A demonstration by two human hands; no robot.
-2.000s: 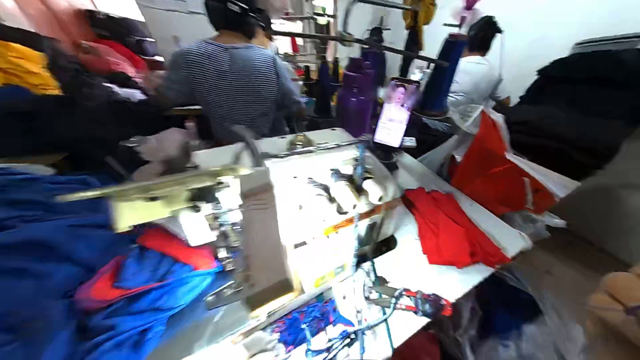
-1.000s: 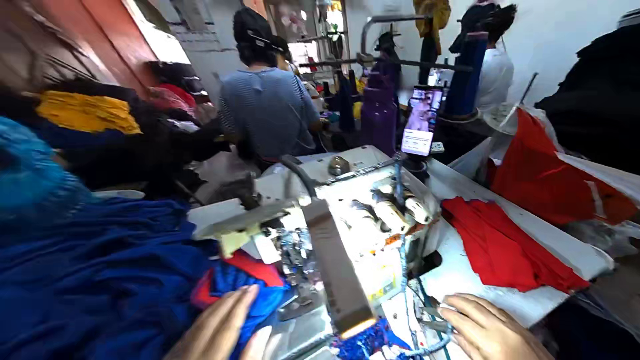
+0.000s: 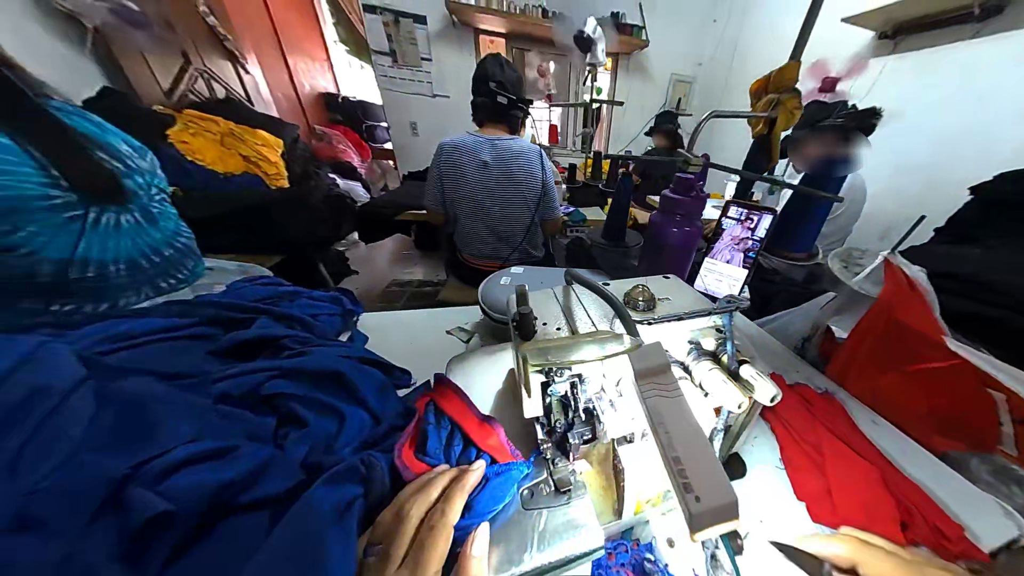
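Note:
My left hand lies with its fingers on a blue garment piece with a red band, just left of the presser foot of an overlock sewing machine. Whether its fingers pinch the cloth is unclear. At the lower right edge my right hand has a dark pointed metal tool at its fingers, perhaps snips or a blade; most of it is cut off. A lamp with a long grey head lights the machine.
Dark blue fabric heaps at the left. Red cloth lies right of the machine; blue trimmings sit below it. A phone and a purple bottle stand behind. A person in a striped shirt sits ahead, others beyond.
A second ago both hands were at either side of the machine's front; my right hand has moved right, and the dark tool now shows at it. The view has swung left and up.

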